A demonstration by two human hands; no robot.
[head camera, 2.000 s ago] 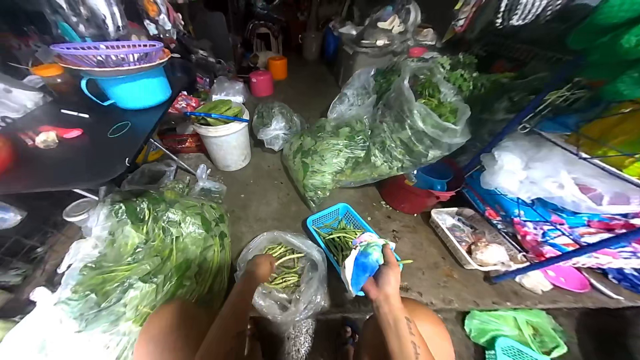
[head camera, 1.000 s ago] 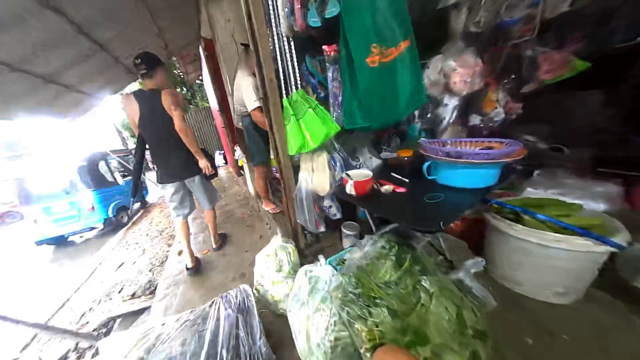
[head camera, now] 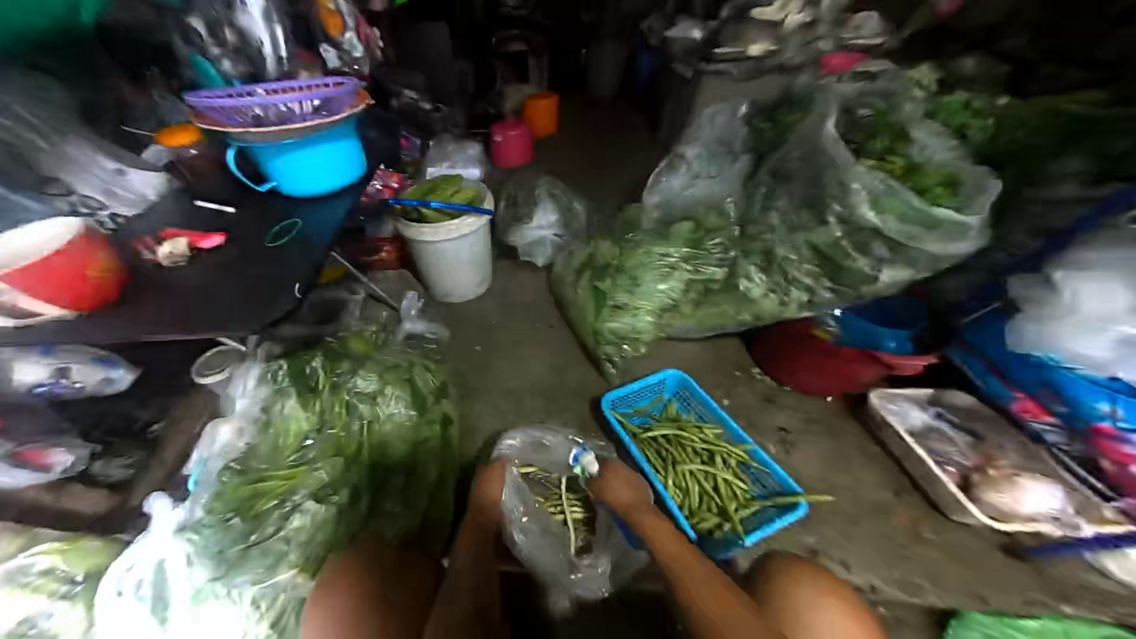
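Between my knees a clear plastic bag (head camera: 555, 577) stands with its mouth open and some green beans (head camera: 568, 510) inside. My left hand (head camera: 488, 488) is at the bag's left rim, its fingers mostly hidden, apparently gripping the plastic. At the right rim, my right hand (head camera: 619, 486) closes on a small crumpled piece of blue and white plastic (head camera: 583, 460); blur hides whether it holds the bag too. Just right of that hand, a blue plastic basket (head camera: 754, 537) holds many long green beans (head camera: 701, 466), one jutting past its right end.
Bagged leafy greens (head camera: 337, 435) lie left, and more bagged greens (head camera: 657, 275) ahead. A white bucket (head camera: 453, 257) stands beyond. Left is a black table (head camera: 257, 266) with a blue pot (head camera: 311, 160). At right are a red basin (head camera: 808, 359) and a metal tray (head camera: 932, 506).
The view swung left to the street and back. Two seconds ago my left hand was in the bag and my right held the blue-white plastic over the basket; now both are at the bag's rim.
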